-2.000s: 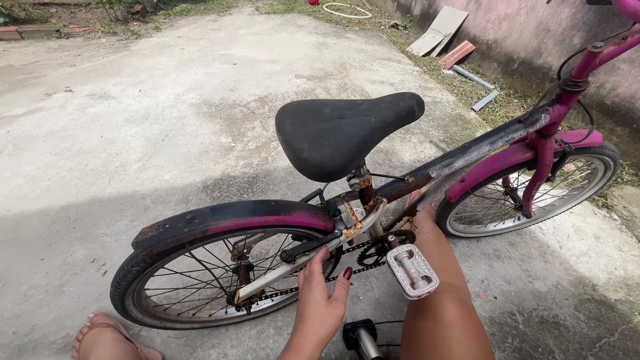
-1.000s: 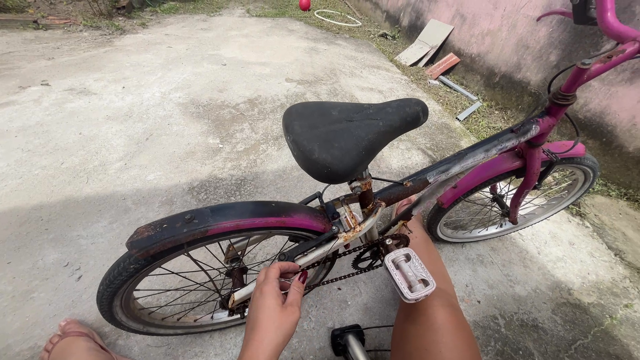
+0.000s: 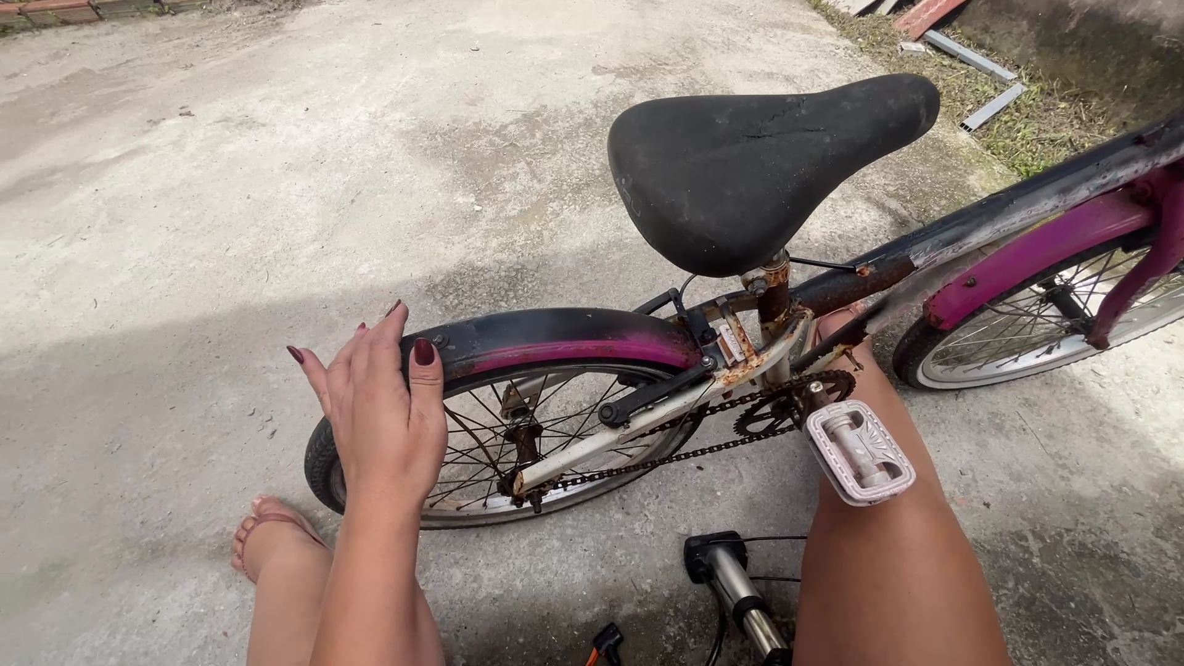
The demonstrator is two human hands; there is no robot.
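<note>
A bicycle stands across the view, with a black saddle [image 3: 758,171], a rusty seat tube and a white pedal [image 3: 860,451]. My left hand [image 3: 384,407] is over the back end of the black and pink rear mudguard [image 3: 573,338], fingers spread and thumb raised; whether it touches the mudguard or tyre cannot be told. The spoked rear wheel [image 3: 481,509] is partly behind that hand. The chain [image 3: 684,453] runs from the rear hub to the chainring [image 3: 772,412]. My right hand is out of view.
A metal tube with black fittings [image 3: 740,583] lies at the bottom, beside a small black and orange part [image 3: 608,638]. My legs flank the rear wheel. The pink front mudguard [image 3: 1036,254] is at right. Metal strips [image 3: 971,55] lie on grass by the wall, beyond the concrete floor [image 3: 324,185].
My left hand has moved from beside the rear hub and chain to the back of the rear mudguard, and its fingers have spread. The view has shifted closer to the rear wheel.
</note>
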